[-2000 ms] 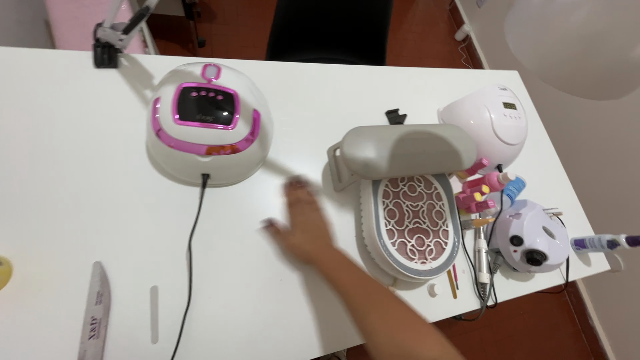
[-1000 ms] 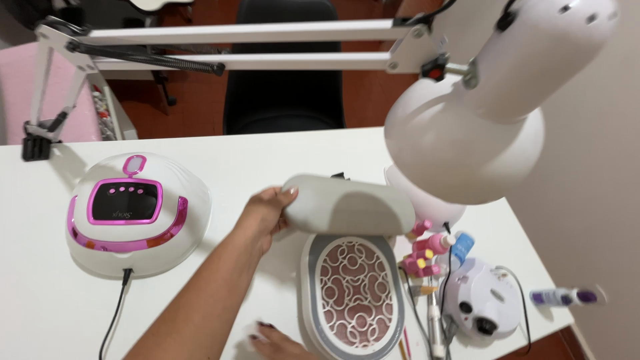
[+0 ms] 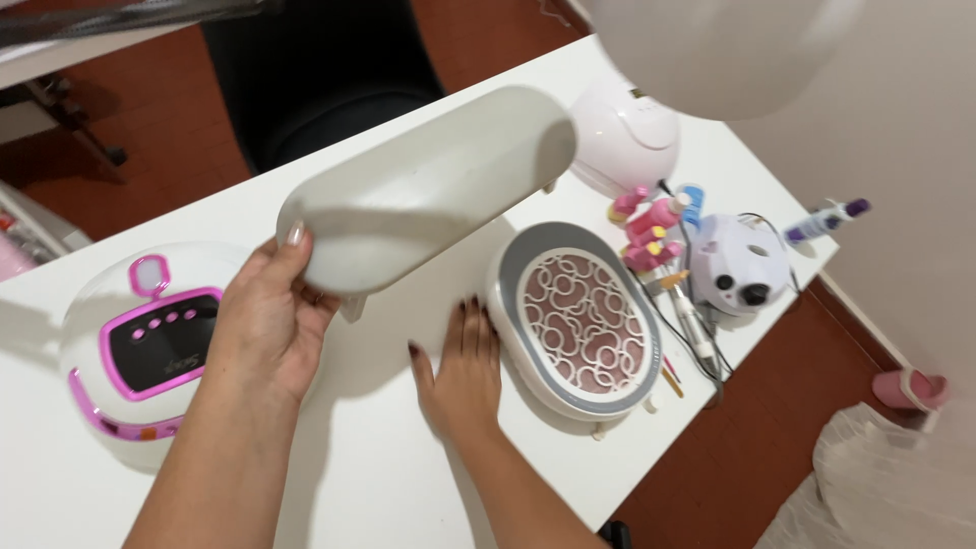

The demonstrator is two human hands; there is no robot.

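My left hand (image 3: 278, 313) grips one end of a long grey padded hand rest (image 3: 435, 191), thumb on top, and holds it raised and tilted above the white table. Short legs show under the rest. Palm down on the table, my right hand (image 3: 461, 362) has its fingertips against the side of a white and grey nail dust collector (image 3: 507, 320), whose oval grille has a pattern of rings over a pinkish filter. My left forearm partly hides a white nail lamp (image 3: 103, 297) with pink trim and a dark panel.
A second white nail lamp (image 3: 629, 141) stands at the back right. Pink bottles (image 3: 648, 229), a blue bottle (image 3: 692, 204), a white nail drill unit (image 3: 740, 267) with its handpiece (image 3: 692, 328) and cables crowd the right edge. A white lamp shade (image 3: 724, 46) hangs above; a black chair (image 3: 328, 76) stands beyond.
My left hand has lifted the hand rest away from its place behind the dust collector, where it lay two seconds ago. My right hand now touches the dust collector's side. The view has turned.
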